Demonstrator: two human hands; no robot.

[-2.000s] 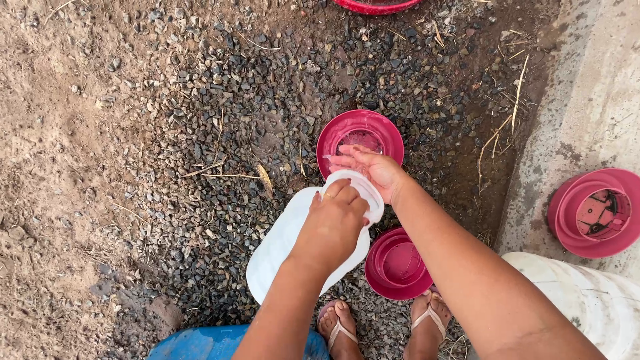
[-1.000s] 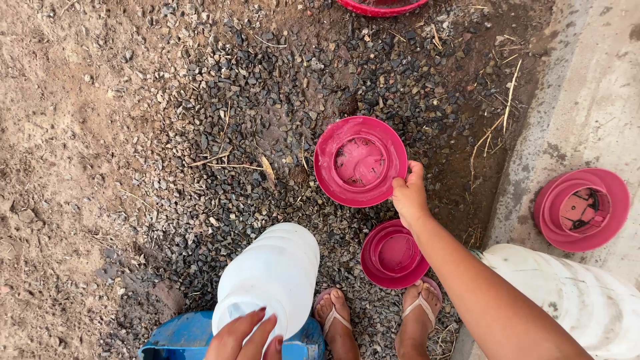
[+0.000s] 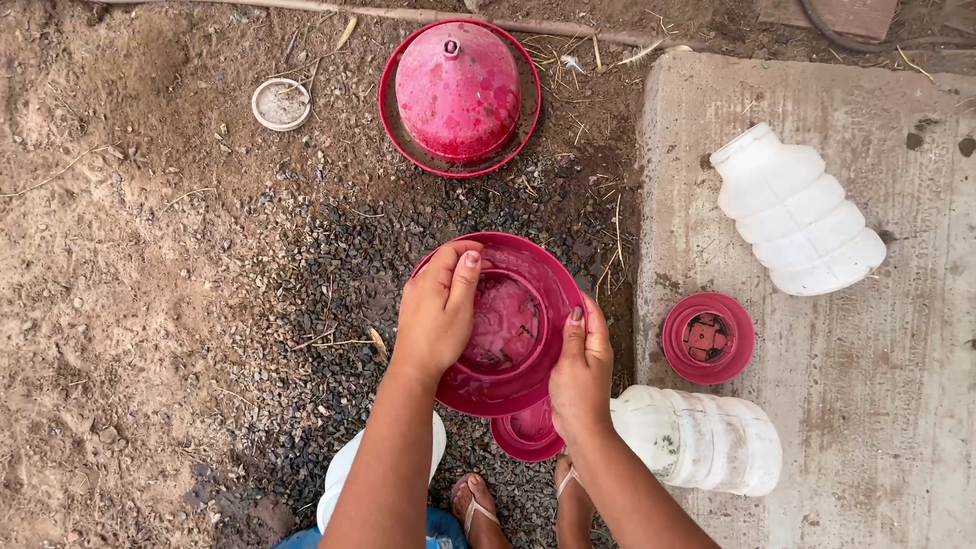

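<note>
Both hands hold a round pink plastic drinker base (image 3: 560, 381) with water in it, raised over the gravel. My left hand (image 3: 442, 313) grips its left rim, thumb on top. My right hand (image 3: 583, 366) grips the right rim, thumb on top and fingers mostly hidden beneath. Partly behind the held base, near my feet, lies a smaller pink base (image 3: 526, 438). A white plastic container (image 3: 343, 465) is partly hidden behind my left forearm. Close to my right wrist lies a dirty white ribbed jar (image 3: 709, 438).
A red dome-shaped poultry drinker (image 3: 457, 91) stands ahead on the dirt, near a small round lid (image 3: 281, 104). On the concrete slab (image 3: 862, 381) at right are another pink base (image 3: 709, 338) and a white ribbed jar (image 3: 801, 210). Something blue (image 3: 446, 526) stands beside my feet.
My left hand has let go of the white container and now grips the pink base. That base was in my right hand alone a second ago. The view has widened to show more ahead and right.
</note>
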